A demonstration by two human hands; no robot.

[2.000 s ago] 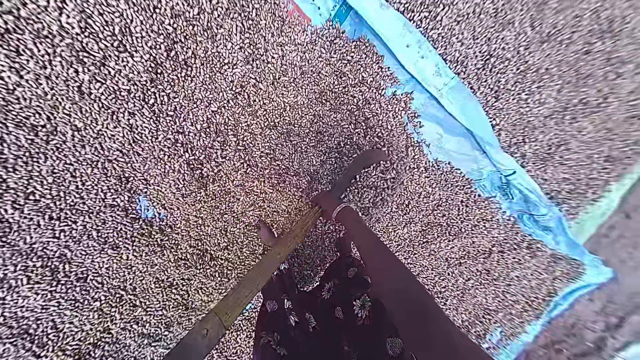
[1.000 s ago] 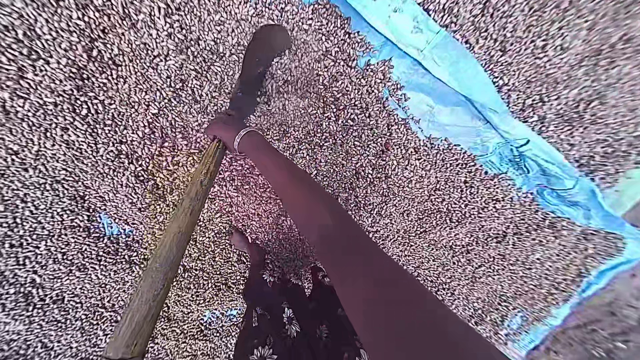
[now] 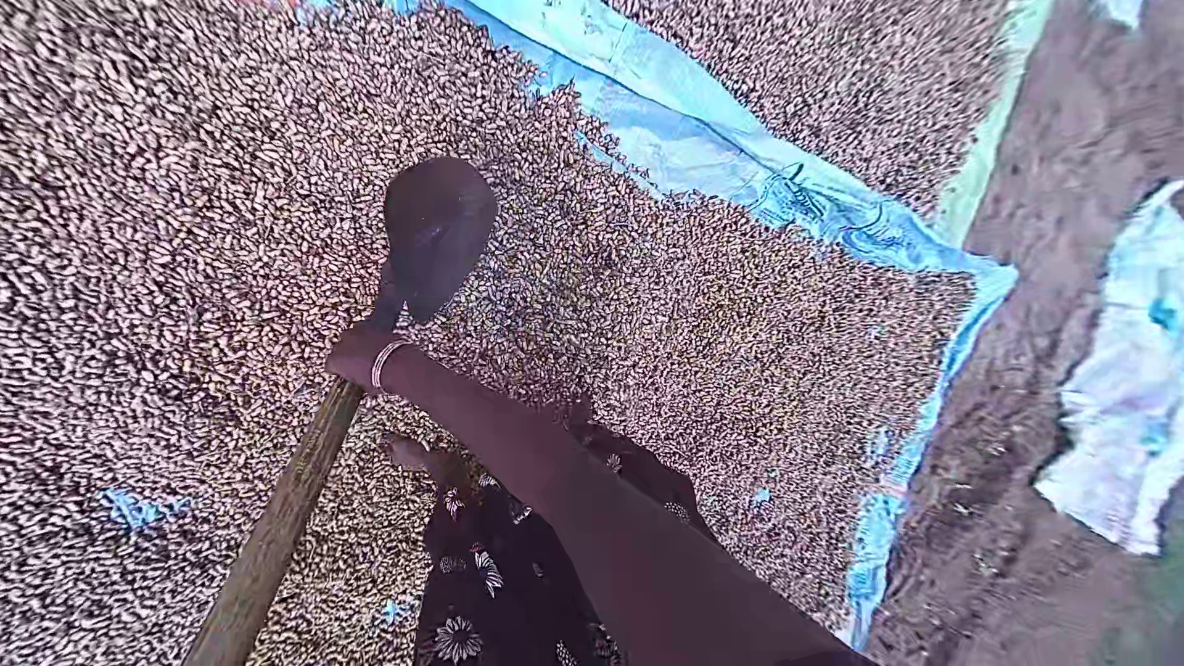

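Observation:
My right hand (image 3: 361,356), with bangles at the wrist, is closed around the wooden handle (image 3: 287,509) of a shovel-like tool, close to its head. The rounded dark metal blade (image 3: 439,236) lies just beyond the hand, over a wide layer of small pale pods or beans (image 3: 231,213), possibly peanuts. Whether the blade touches them I cannot tell. The handle runs down to the lower left and leaves the view at the bottom edge. My left hand is out of view.
A blue plastic sheet (image 3: 703,153) shows along the layer's upper right and right edges. Past it lie more pods (image 3: 832,83), bare soil (image 3: 980,499) and a pale torn sheet (image 3: 1128,388). A bare foot (image 3: 407,453) and dark flowered cloth (image 3: 499,592) are below my hand.
One second ago the blade looked narrow, seen more edge-on; now its broad face shows. My right hand stays on the handle. The view has shifted toward the right.

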